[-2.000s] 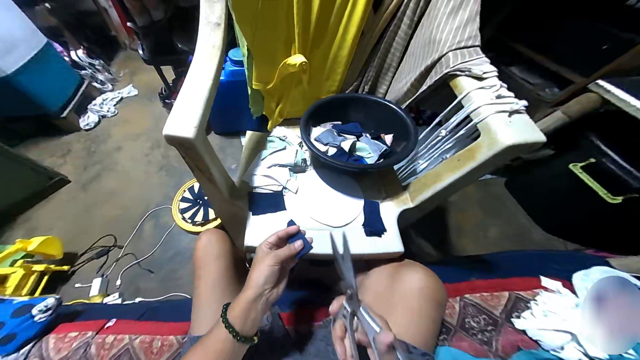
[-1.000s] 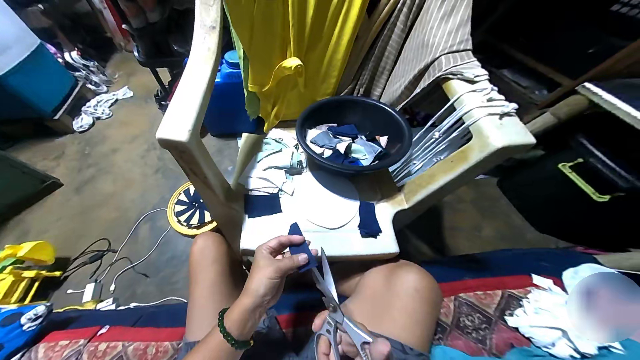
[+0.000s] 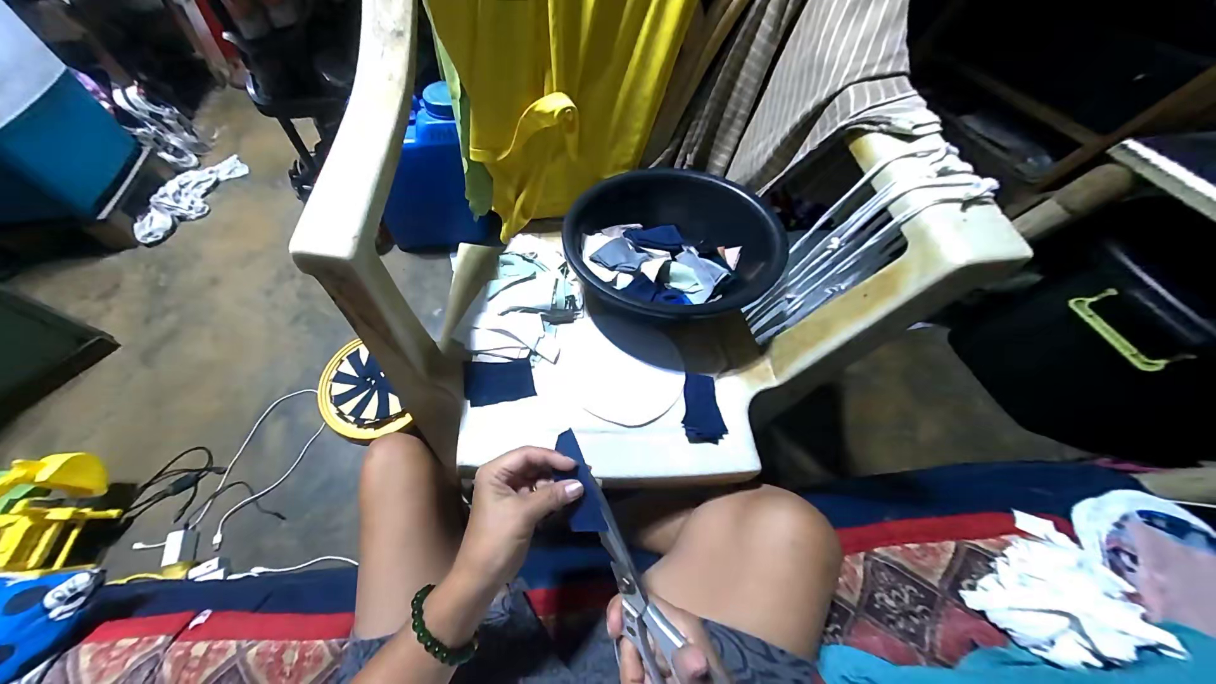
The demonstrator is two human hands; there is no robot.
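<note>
My left hand (image 3: 524,499), with a green bead bracelet on the wrist, pinches a small piece of navy cloth (image 3: 587,503) in front of the chair seat. My right hand (image 3: 670,641) grips metal scissors (image 3: 627,579), whose blades lie along the right edge of that cloth. On the white plastic seat (image 3: 608,456) are a navy stack (image 3: 500,382) at left, navy pieces (image 3: 703,408) at right and a white round piece (image 3: 622,370) between them. Pale cloth pieces (image 3: 518,304) lie behind. A black basin (image 3: 674,242) holds mixed cloth scraps (image 3: 655,261).
The chair's armrests (image 3: 356,171) rise on both sides, cords tied round the right one. A yellow cloth (image 3: 560,104) hangs behind. Cables and a yellow-rimmed round thing (image 3: 366,391) lie on the floor at left. White scraps (image 3: 1064,598) lie on the patterned cover at right.
The scissors have come up to the navy cloth; two seconds ago they were apart from it, with blades spread. The blades now look nearly closed. The left hand still holds the cloth.
</note>
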